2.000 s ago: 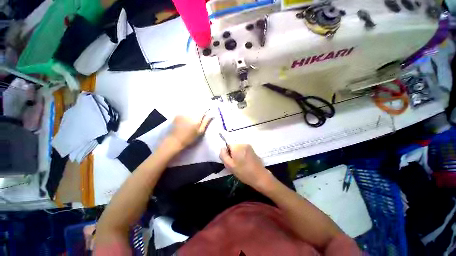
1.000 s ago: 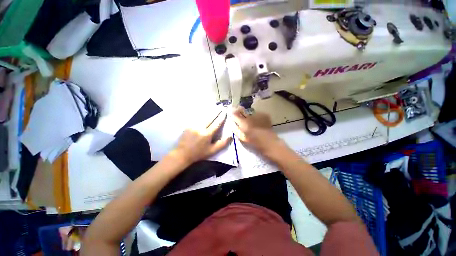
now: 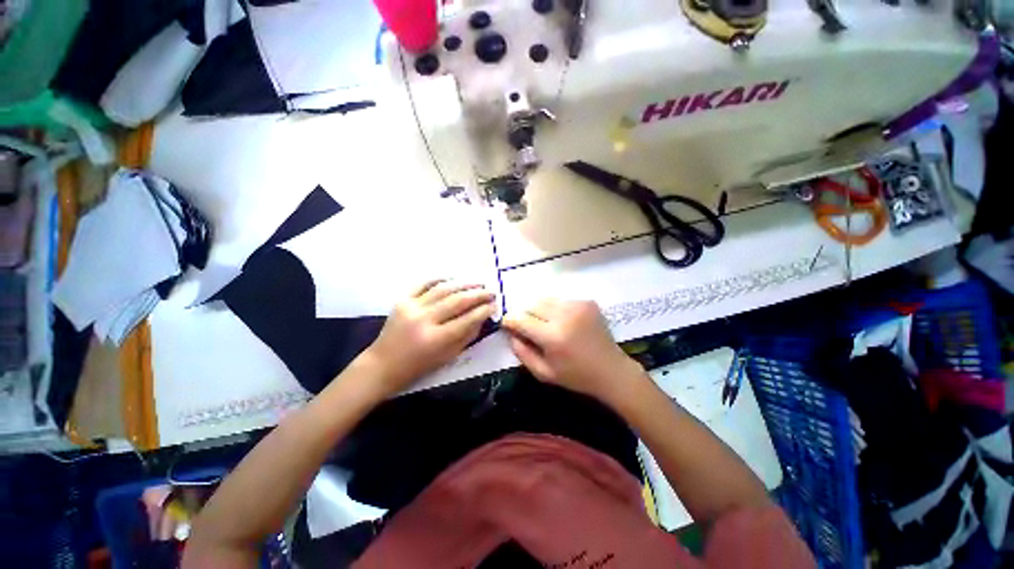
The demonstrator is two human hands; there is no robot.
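Observation:
A white-faced piece (image 3: pixel 389 239) with black parts lies on the table left of and in front of the presser foot (image 3: pixel 512 200). A black panel (image 3: pixel 278 300) lies along its left side. My left hand (image 3: pixel 437 330) lies on the work near the table's front edge, fingers bent over it. My right hand (image 3: pixel 559 342) is just right of it, fingertips pinching the near right corner of the work. The small item seen earlier in my right hand cannot be made out.
Black-handled shears (image 3: pixel 656 211) lie under the machine head (image 3: pixel 712 122). Orange-looped snips (image 3: pixel 850 209) lie at the right. A stack of cut pieces (image 3: pixel 122 256) is at the left, more pieces (image 3: pixel 311 50) at the back. A blue crate (image 3: pixel 806 433) stands below the table.
Both hands have come back from the presser foot toward the front edge. My right hand has moved from the needle area to the work's near corner. The view has shifted slightly.

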